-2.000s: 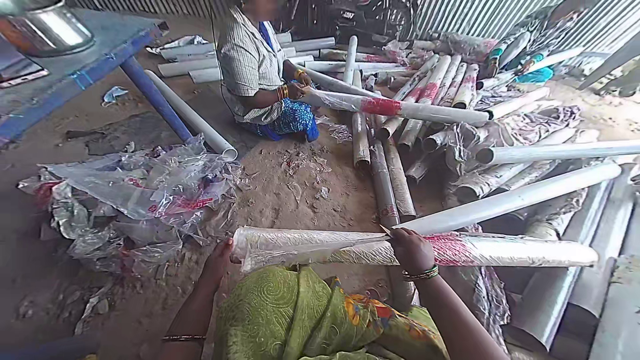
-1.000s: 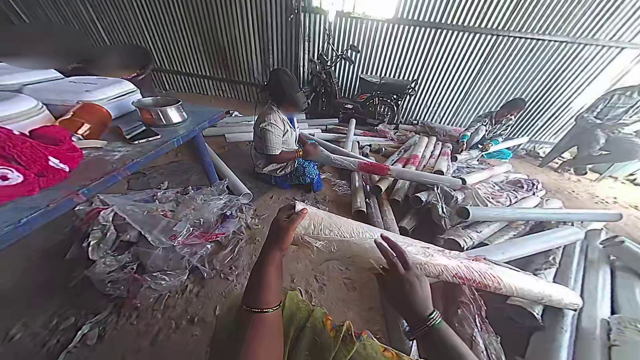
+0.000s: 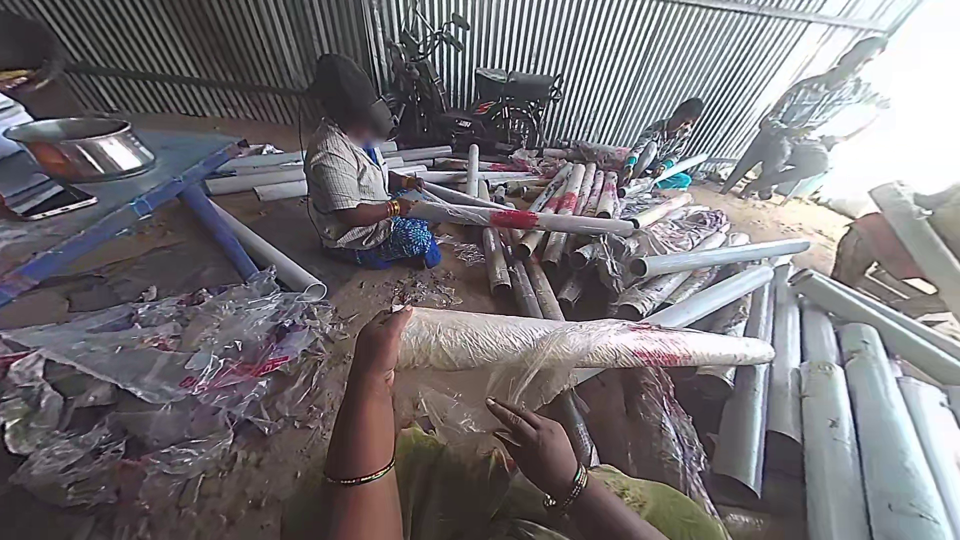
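Note:
A long pale tube [image 3: 480, 337] in clear plastic film with red print lies crosswise above my lap. My left hand [image 3: 381, 341] grips its left end, thumb on top. Loose clear film [image 3: 517, 386] hangs from the underside near the tube's middle. Below that film is my right hand [image 3: 529, 442], its index finger extended toward the left; whether its fingers pinch any film cannot be told. Both wrists wear bangles.
Crumpled plastic film [image 3: 150, 367] covers the ground at left, beside a blue table [image 3: 180, 161] with a steel pot [image 3: 82, 150]. Pale tubes [image 3: 817, 420] are piled at right. A seated person [image 3: 349, 180] holds a wrapped tube ahead; other people sit farther back.
My right hand has come off the tube's upper side and is now below it. Loose film now hangs under the tube. My left hand stays at the left end.

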